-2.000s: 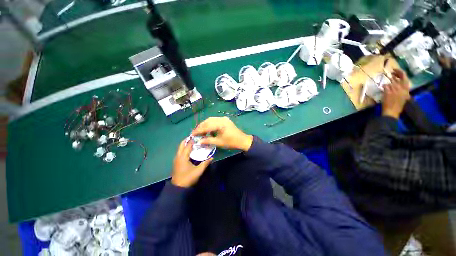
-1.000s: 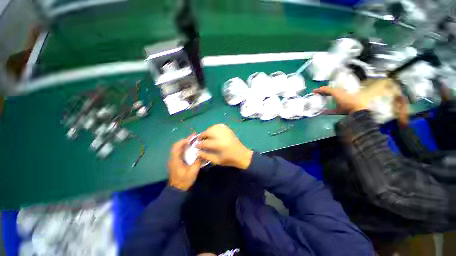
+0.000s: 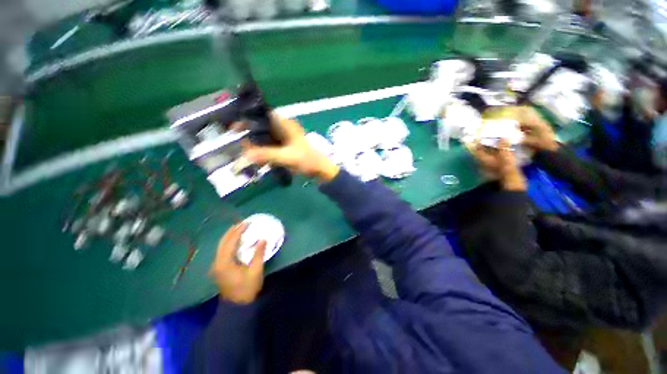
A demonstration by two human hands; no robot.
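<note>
My left hand (image 3: 236, 266) holds a white round housing part (image 3: 262, 237) above the front edge of the green bench. My right hand (image 3: 290, 151) is on the black electric screwdriver (image 3: 257, 117) that hangs in front of the grey-silver screw feeder (image 3: 212, 142); its fingers are blurred around the driver. The driver tip is not clearly visible. A tangled pile of small motors (image 3: 121, 219) with thin wires lies at the left of the bench.
White round subassemblies (image 3: 369, 146) stand in rows right of my right hand. A small white ring (image 3: 449, 180) lies near the bench edge. A neighbour's hands (image 3: 505, 157) hold a white part at right. A bin of white parts (image 3: 95, 359) is at lower left.
My right hand has left the housing part and moved up to the screwdriver. My left hand still holds the part, slightly lower left. The neighbour's hand has drawn back from the subassemblies.
</note>
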